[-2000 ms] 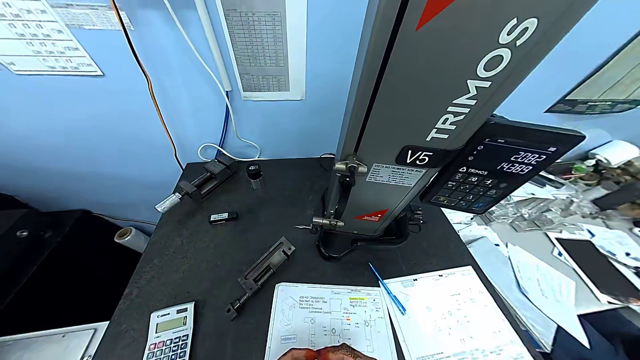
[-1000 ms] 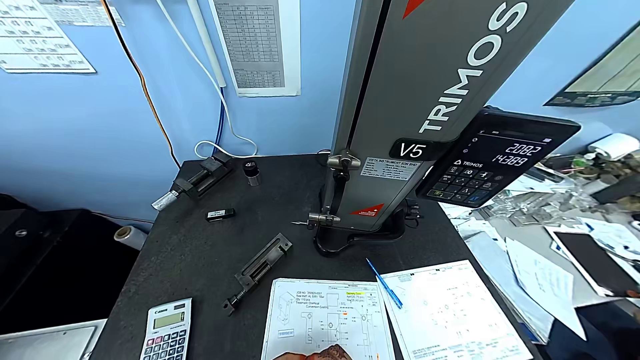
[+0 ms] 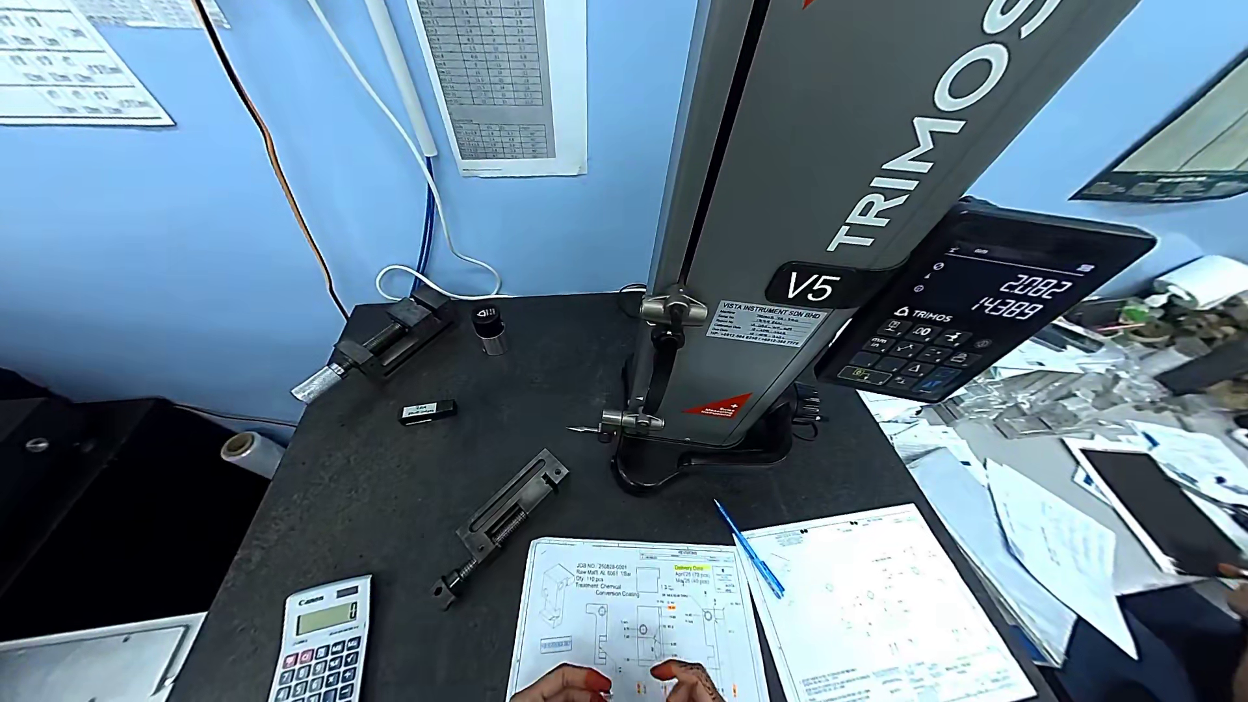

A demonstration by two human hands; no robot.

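Observation:
At the bottom edge, my left hand and my right hand are over the lower part of a printed technical drawing. Their fingers are bent, with a gap between the two hands; whether either holds something small cannot be told. A blue pen lies across the left edge of a second drawing sheet. Behind the sheets stands a Trimos V5 height gauge, its probe pointing left and its display panel lit. A small steel vise lies left of the drawing.
A Canon calculator is at the front left. Farther back are another small vise, a small black block and a dark-capped cylinder. Papers and a tablet cover a side table, where another person's hand shows.
My hands were close together at the bottom edge; now a gap shows between them and more of the fingers is in view. The gauge, pen and vises stay in place.

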